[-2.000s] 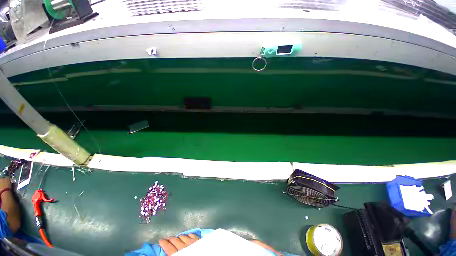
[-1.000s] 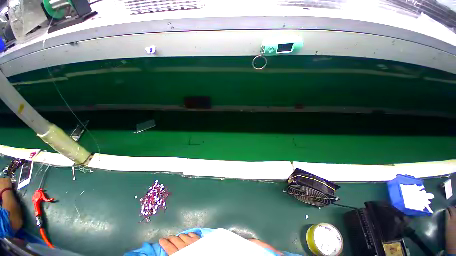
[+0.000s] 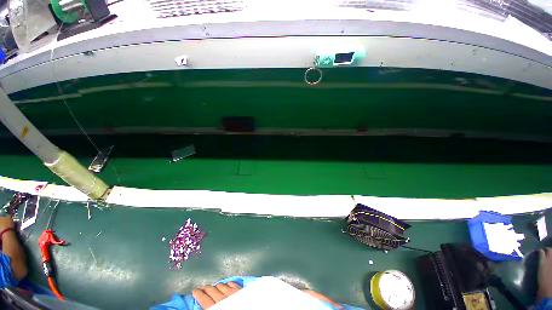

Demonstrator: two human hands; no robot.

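Observation:
A few bare fingers (image 3: 216,293) show at the bottom edge, against blue sleeve cloth; I cannot tell which of my hands they belong to. A strip of skin (image 3: 322,298) shows to the right, by more blue cloth. A white shape (image 3: 266,295) hides most of both, so what they hold is hidden. Nearest in front, a loose heap of tiny pink-purple and white parts (image 3: 186,243) lies on the dark green bench (image 3: 290,245). No hand touches the heap.
Fume fan (image 3: 376,228), tub (image 3: 392,290), black soldering station (image 3: 451,275) and blue bin (image 3: 484,235) stand right. An orange-red air gun (image 3: 46,245) lies left. Flat units (image 3: 183,152) lie on the conveyor belt (image 3: 290,175). Neighbours' arms (image 3: 13,249) show at both sides.
The flat units on the belt have moved to the right. The arm at the right edge has shifted. The visible fingers and the heap have not moved.

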